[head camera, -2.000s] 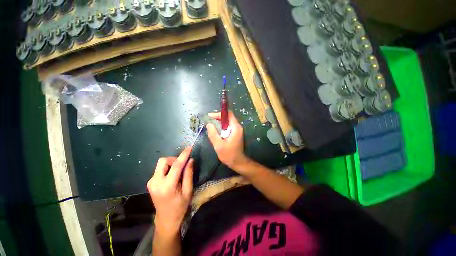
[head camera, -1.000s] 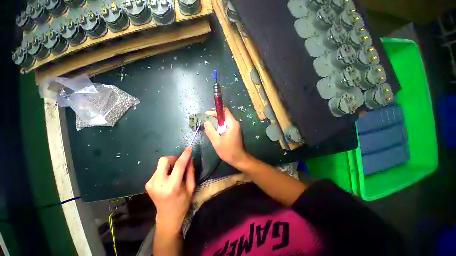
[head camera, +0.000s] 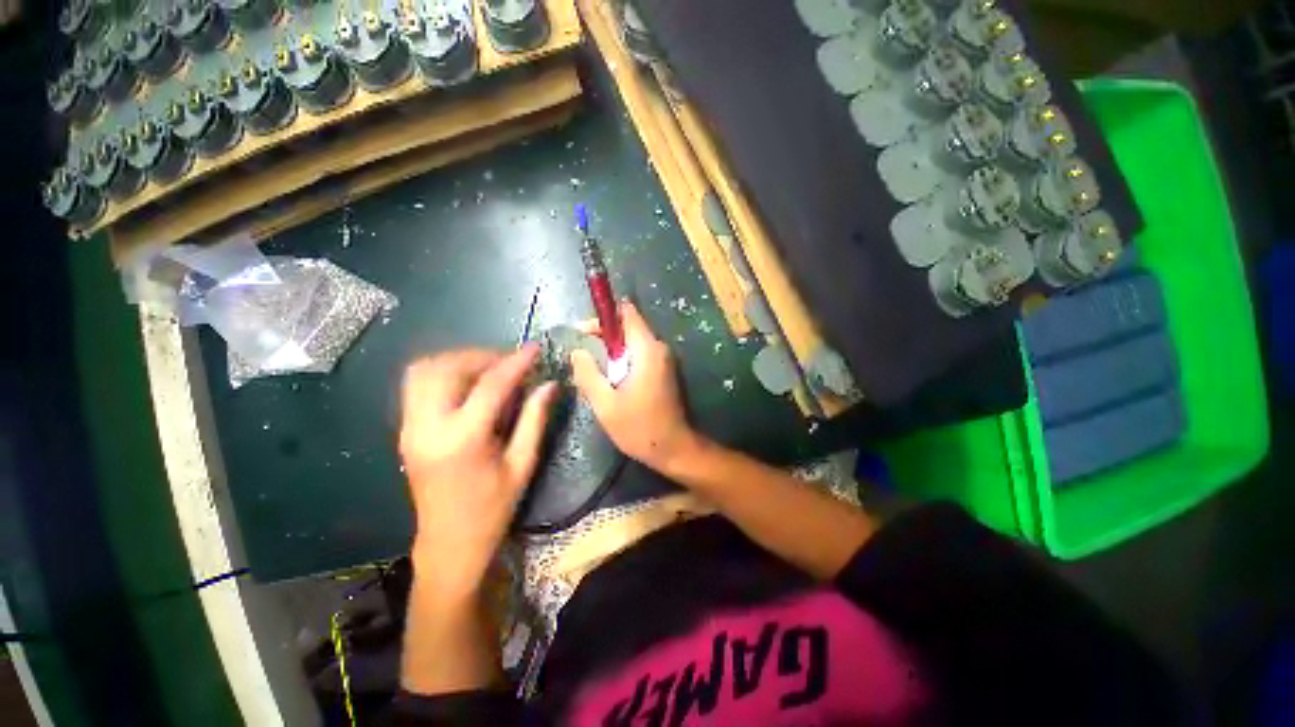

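Observation:
My right hand [head camera: 642, 391] holds the red-handled tool [head camera: 602, 305] upright from the bench edge, blue tip pointing away. Its thumb and forefinger also reach to a small grey unit [head camera: 558, 345] with metal details, low over the bench. My left hand [head camera: 469, 433] is at the unit's left side, fingers bent, fingertips close to it. A thin dark-shafted tool [head camera: 531, 315] sticks up past the left fingertips; its other end is hidden by the hand. Whether the left fingers touch the unit is too blurred to tell.
A clear plastic bag of tiny silvery bits [head camera: 306, 320] lies left. Rows of round units stand on a tan board [head camera: 355, 142] at back left and on a dark-topped board [head camera: 795, 185] at right. A green crate [head camera: 1228, 426] holds blue-grey blocks. Tiny bits are scattered on the bench.
My left hand has moved up and closer to the unit, and the thin tool now points away past the fingertips. The red-handled tool has tilted and shifted slightly left.

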